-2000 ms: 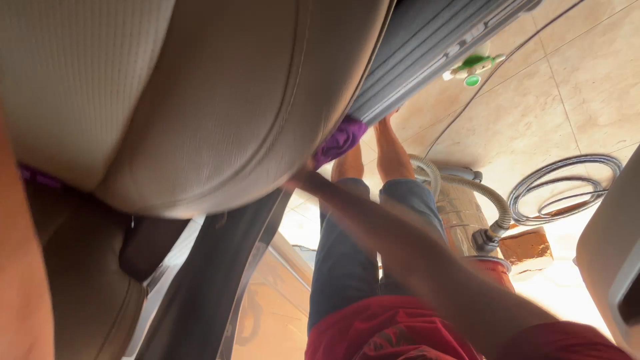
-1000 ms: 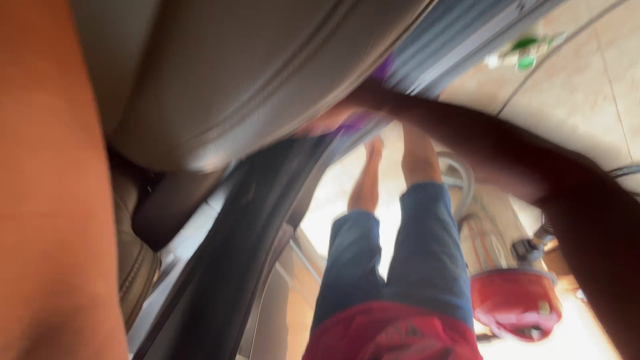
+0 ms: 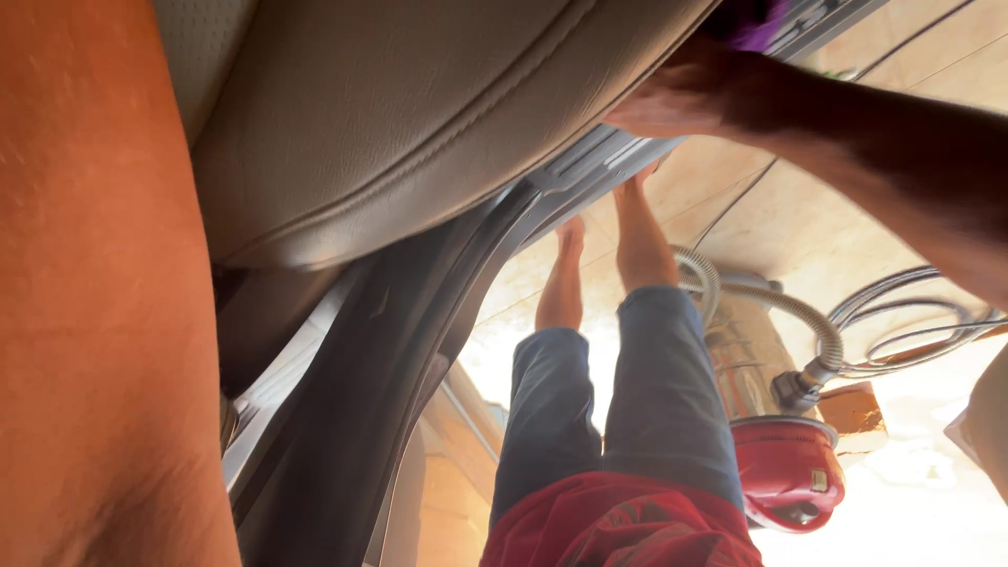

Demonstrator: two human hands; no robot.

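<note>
A beige leather car seat [image 3: 409, 118] with stitched seams fills the upper middle of the view. My right hand [image 3: 669, 94] reaches in from the right to the seat's lower side edge, by the door sill. Bunched purple cloth [image 3: 760, 27] shows just beyond it, at the top edge of the view, and appears gripped in the hand; the fingers are mostly hidden. Down the left side runs my left forearm, large and close to the camera, in front of part of the seat. The left hand itself is out of view.
The ribbed door sill [image 3: 598, 157] and dark door-frame trim [image 3: 331, 394] run beneath the seat. On the tiled floor stand a vacuum cleaner with a red top [image 3: 787, 472], its grey corrugated hose [image 3: 811, 315] and a coiled cable or hose [image 3: 906, 307]. A brick [image 3: 854, 413] lies beside it.
The purple cloth and my right hand have moved up and right along the seat's side edge. My left arm now covers more of the left side than two seconds ago. The view has shifted.
</note>
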